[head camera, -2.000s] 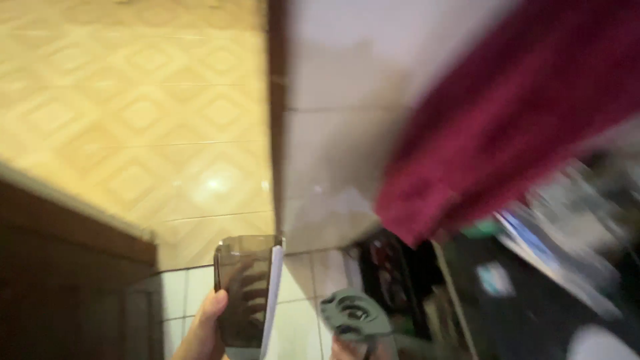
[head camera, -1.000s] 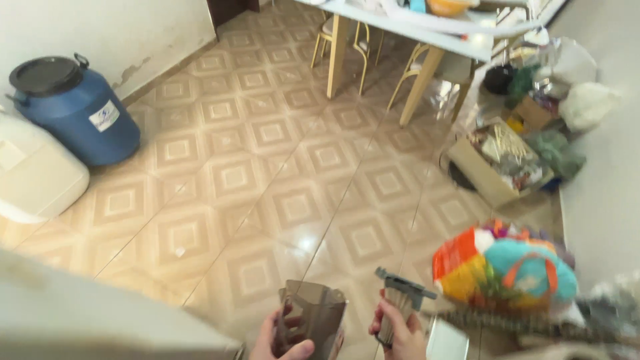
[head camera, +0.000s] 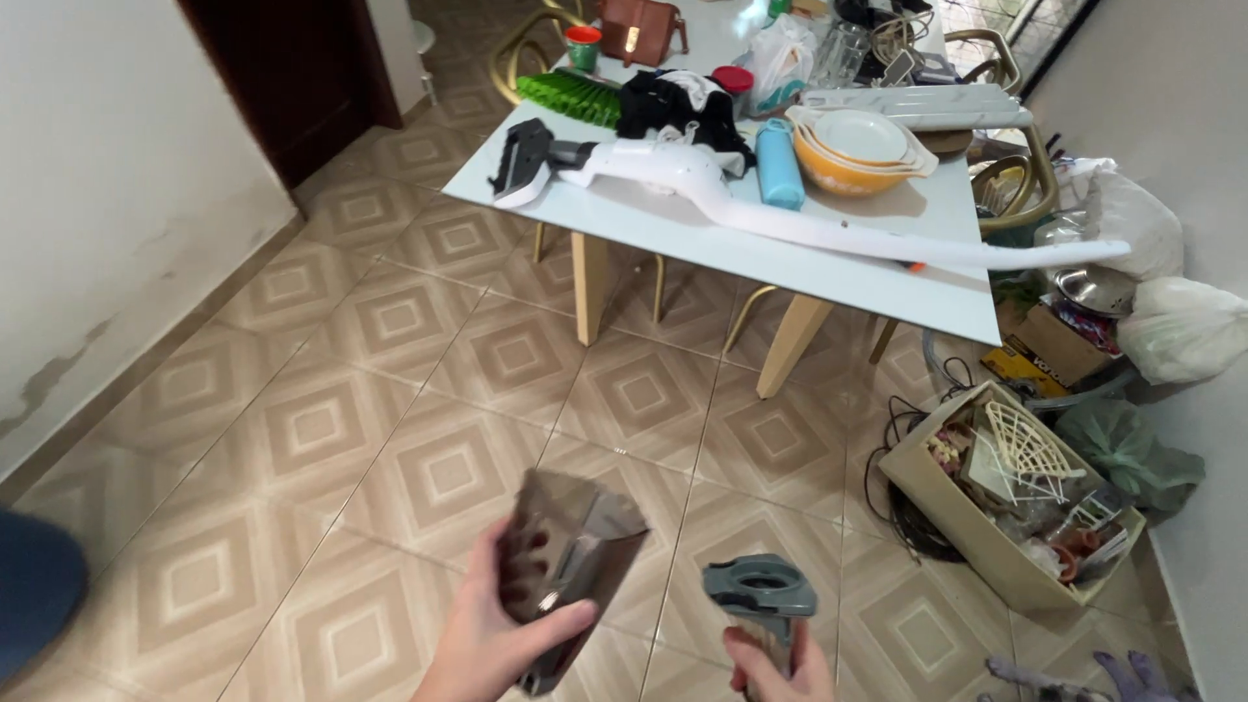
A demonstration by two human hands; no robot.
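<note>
My left hand [head camera: 512,624] is wrapped around a smoky translucent plastic container [head camera: 575,561], its wide rim facing up. To its right, my right hand [head camera: 780,668] grips a grey plastic filter holder [head camera: 760,585] with a round opening in its top; its lower part is hidden by the fingers. The two pieces are apart. Beyond them, a white stick vacuum cleaner [head camera: 682,175] with a dark floor head lies along the near side of a white table [head camera: 877,283].
The table also carries a green brush [head camera: 570,97], a blue bottle [head camera: 779,166] and nested orange bowls [head camera: 848,175]. At right on the floor stand an open cardboard box [head camera: 960,517] and plastic bags [head camera: 1185,327]. A blue barrel [head camera: 34,590] shows at left.
The view has moved across the room, so the table now shows much more fully. Both hands still hold the same two pieces.
</note>
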